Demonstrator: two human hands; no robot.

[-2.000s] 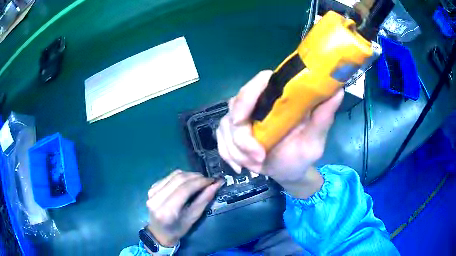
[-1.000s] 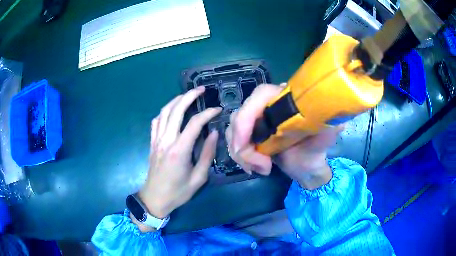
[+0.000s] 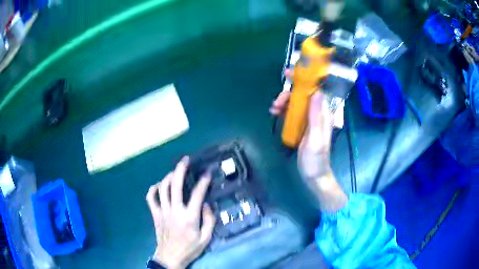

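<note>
The black device housing (image 3: 236, 210) lies open at the lower centre of the head view, with whitish patches in its lower half and one in its upper half. My left hand (image 3: 181, 218) rests over the housing's left side with fingers spread; whether it holds a small part is hidden. My right hand (image 3: 315, 136) is around the yellow-orange electric screwdriver (image 3: 303, 100), up and right of the housing, in front of the white-grey screw feeder (image 3: 339, 84). The driver is blurred and its tip cannot be made out.
A cream-white paper sheet (image 3: 135, 128) lies behind the housing. A small blue bin (image 3: 59, 218) and clear plastic stand at the left. A right blue bin (image 3: 381, 92) stands beside the feeder, near a clear bag (image 3: 375, 39). A black unit (image 3: 55, 102) lies far left. Cables hang at right.
My right hand has moved the screwdriver away from the housing, up and right to the feeder. My left hand stays at the housing's left side. The view has shifted, and the housing appears lower.
</note>
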